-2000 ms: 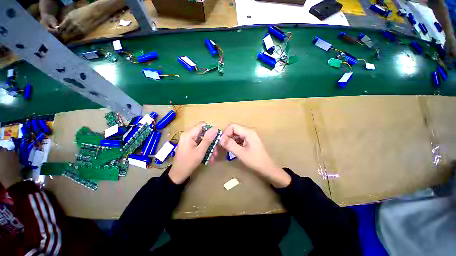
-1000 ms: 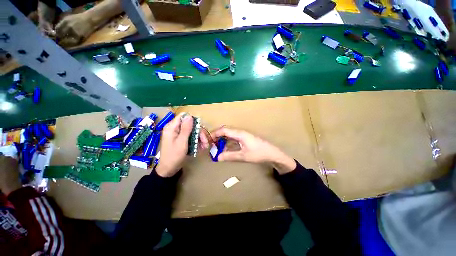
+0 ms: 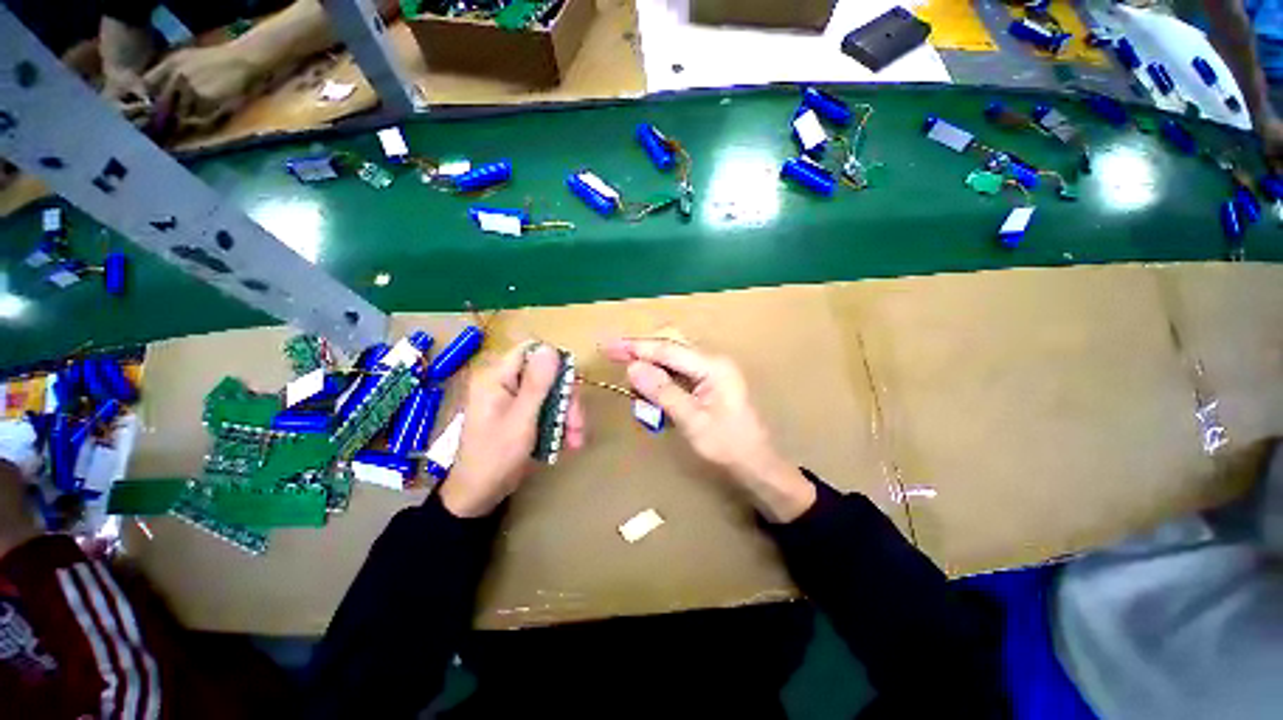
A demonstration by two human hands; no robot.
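My left hand [image 3: 504, 429] holds a green circuit board strip [image 3: 553, 408] upright, its row of pale pads facing right. My right hand [image 3: 704, 408] is just to the right, thumb and fingers close together around thin reddish lead wires [image 3: 608, 386] that run toward the strip. A blue battery cell [image 3: 649, 414] with a white face shows under my right fingers, mostly hidden by the hand. Whether the wires touch the pads is too small to tell. A small cream piece [image 3: 640, 525] lies flat on the cardboard before my hands.
A pile of green PCB panels [image 3: 218, 499] and blue wired cells [image 3: 415, 419] lies left on the cardboard sheet [image 3: 788, 338]. A metal upright [image 3: 183, 211] stands front left. The green conveyor belt [image 3: 464, 267] carries scattered cells. People sit at both sides; another person's hands show top left.
My right hand has lifted its fingers from around the cell to the wires. The strip stays in my left hand. Cells on the belt have shifted right.
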